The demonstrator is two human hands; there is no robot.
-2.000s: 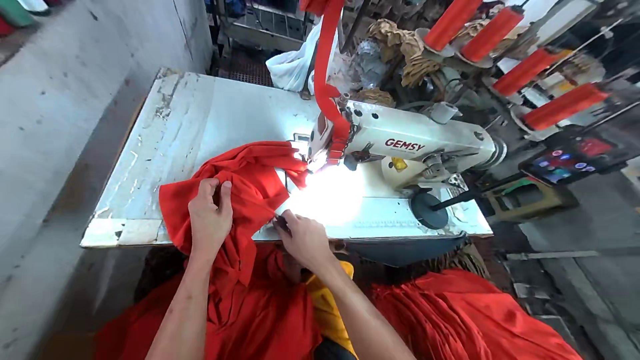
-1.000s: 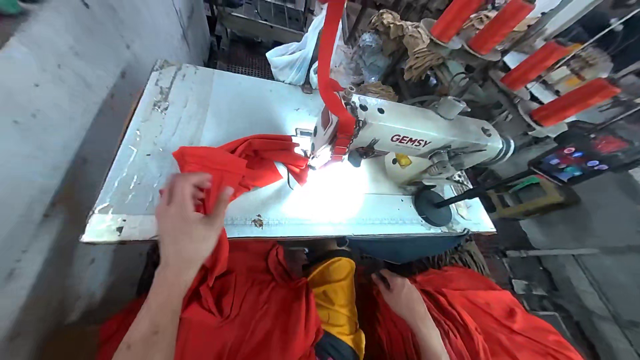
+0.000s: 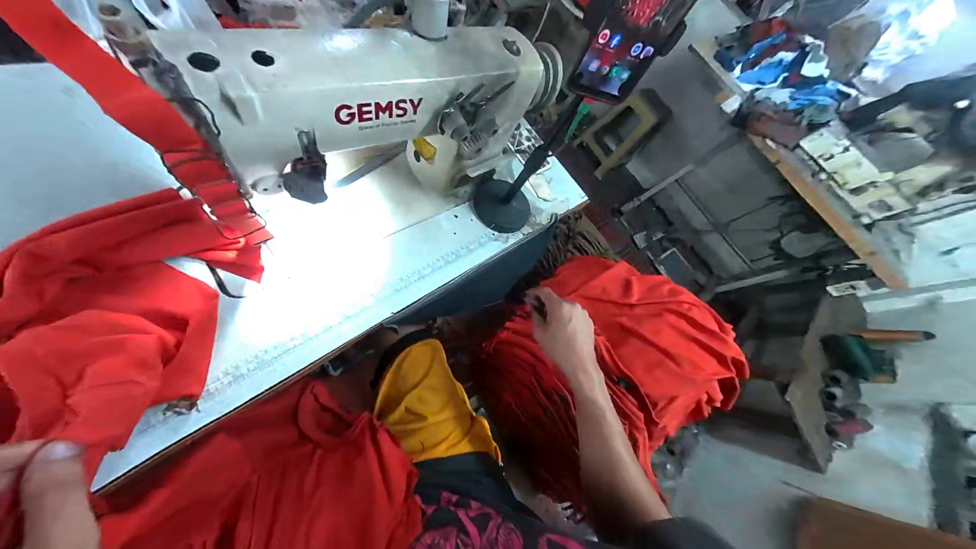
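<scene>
My right hand (image 3: pixel 563 332) reaches over a heap of red fabric pieces (image 3: pixel 648 335) right of the table; a small dark object shows at its fingertips, too small to name. At the lower left edge, my left hand (image 3: pixel 53 488) is partly cut off, its fingers pinching red cloth (image 3: pixel 114 320). That cloth lies on the white table (image 3: pixel 320 305) and runs up to the needle area of a Gemsy sewing machine (image 3: pixel 366 99). A red fabric strip (image 3: pixel 107 84) comes down to the same place. More red cloth (image 3: pixel 305 465) hangs over my lap.
A phone (image 3: pixel 621 53) stands on a holder with a round black base (image 3: pixel 501 204) at the table's right end. Behind it is a stool (image 3: pixel 625 130). Yellow cloth (image 3: pixel 431 400) lies by my lap. A second bench (image 3: pixel 839 206) with cloth stands at the upper right.
My right hand has left the cloth near the needle and moved right to the red heap. My left hand is now farther left in view. The view has turned right.
</scene>
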